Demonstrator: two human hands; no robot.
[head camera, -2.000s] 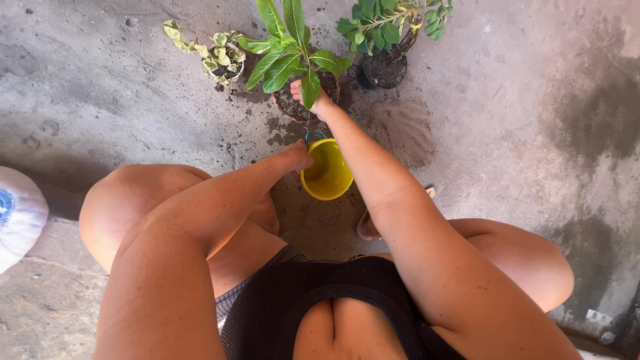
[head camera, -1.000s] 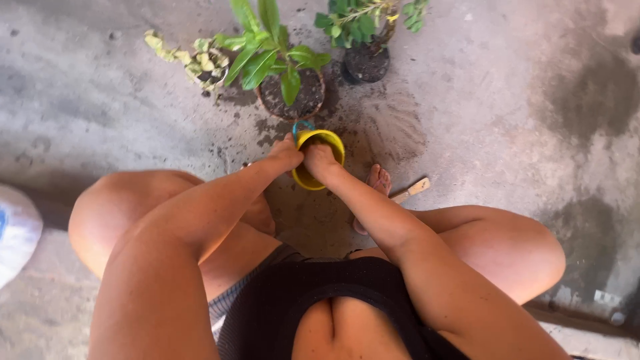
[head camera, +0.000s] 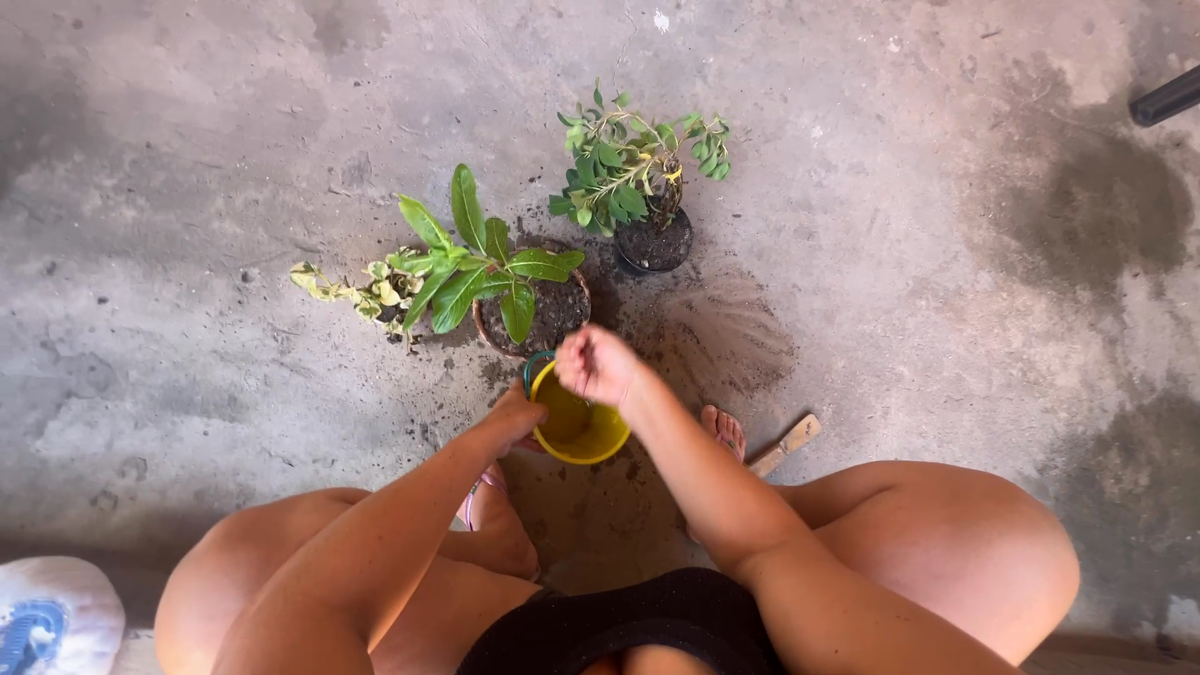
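Note:
My left hand (head camera: 517, 419) grips the left rim of a yellow plastic bucket (head camera: 607, 439), which has a teal handle (head camera: 532, 364) and some liquid inside. Over the bucket's upper rim is my right hand (head camera: 593, 364), its fingers curled; whether they hold anything cannot be told. Just beyond the bucket stands a broad-leaved green plant (head camera: 459, 281) in a round pot of dark soil (head camera: 553, 314). To its left is a small variegated plant (head camera: 375, 292). A small-leaved plant (head camera: 619, 178) grows from a black pot (head camera: 653, 246) at the upper right.
Loose wet soil (head camera: 727, 328) is spread on the concrete floor right of the pots. A flat wooden piece (head camera: 789, 442) lies beside my right foot. A white sack (head camera: 66, 609) is at the lower left, and a dark bar (head camera: 1167, 97) juts in at the upper right.
My right hand went from the middle pot's soil into the bucket, and now is up at its rim. My left hand remains at the bucket. The view has shifted.

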